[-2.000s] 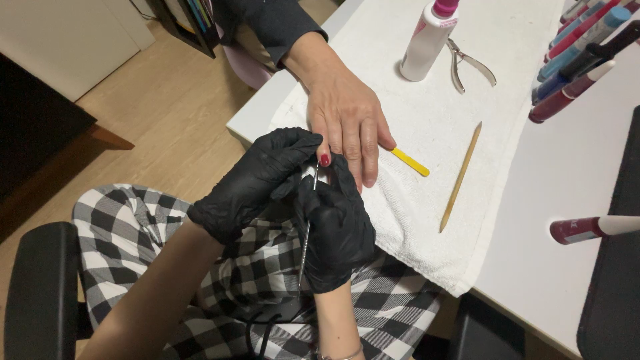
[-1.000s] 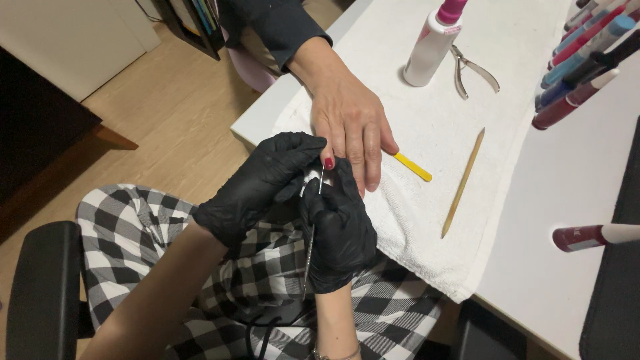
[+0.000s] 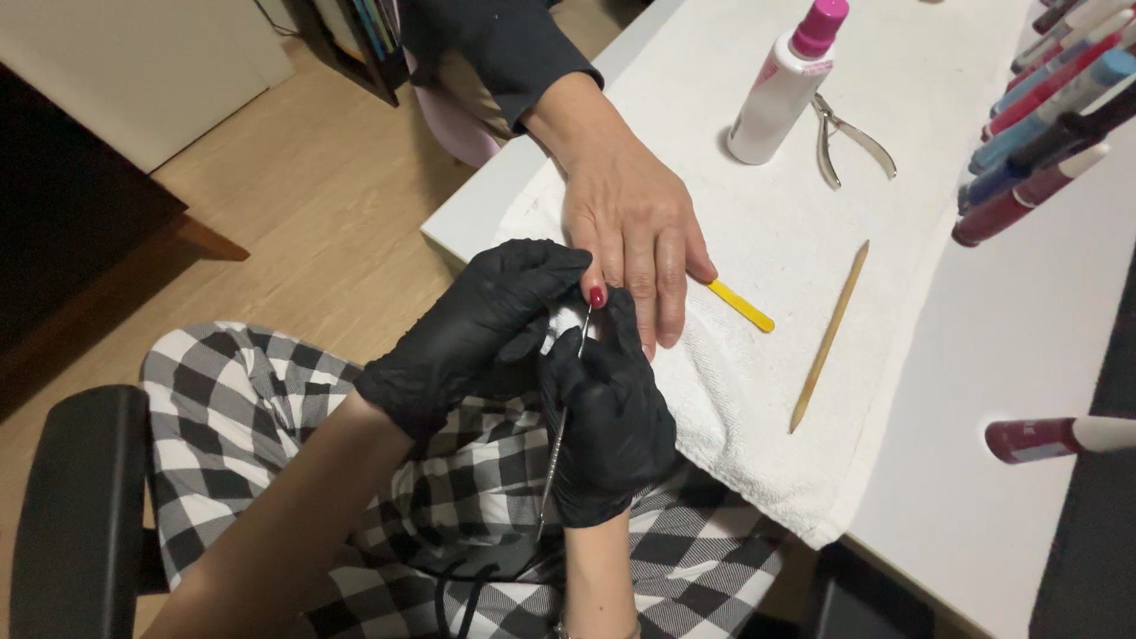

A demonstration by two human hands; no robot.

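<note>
My left hand [image 3: 479, 328], in a black glove, has its fingertips against the side of another person's little finger, whose nail is painted red [image 3: 596, 297]. My right hand [image 3: 608, 408], gloved too, is closed around a thin metal cuticle tool [image 3: 557, 453]. The tool's upper tip is at the red nail; its other end points down over my lap. The other person's hand [image 3: 635, 222] lies palm down on a white towel [image 3: 763, 382], and the other nails in view show no red. A yellow nail file [image 3: 744, 307] sticks out from beneath its thumb side.
On the towel are a wooden stick [image 3: 830, 337], metal cuticle nippers [image 3: 852, 138] and a white bottle with a pink cap [image 3: 781, 89]. Several polish bottles [image 3: 1029, 191] stand at the upper right. A dark red polish bottle [image 3: 1029, 441] is at the table's right.
</note>
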